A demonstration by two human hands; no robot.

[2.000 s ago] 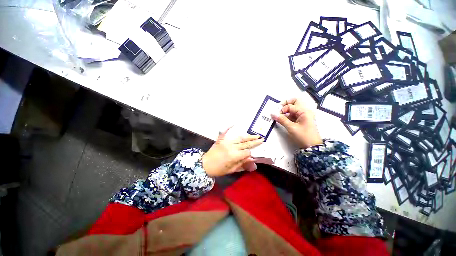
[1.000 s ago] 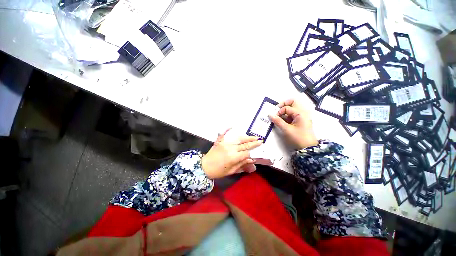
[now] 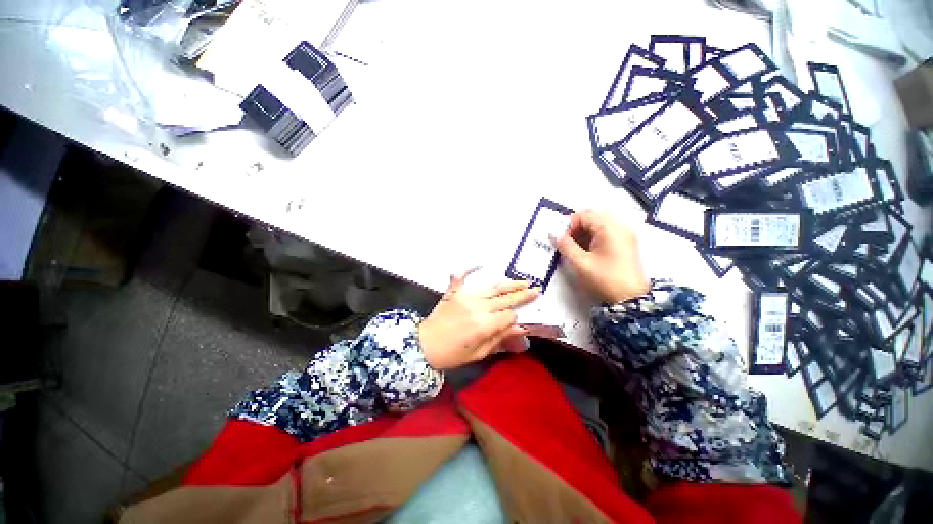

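Note:
A dark-bordered tag with a white label in its middle lies on the white tabletop in front of me. My left hand lies flat at the table edge, its fingertips on the tag's lower end; a pinkish strip shows beside it. My right hand is at the tag's right side, thumb and index finger together at the label's edge. Whether the right fingertips pinch the label or only touch it cannot be told.
A large loose heap of labelled tags lies at the right. A dark tag bundle with a white band stands at upper left, beside pale paper and crumpled clear plastic. A brown box shows at the right edge.
The right hand's fingers have curled in slightly at the label's edge. The tag and the left hand have hardly moved.

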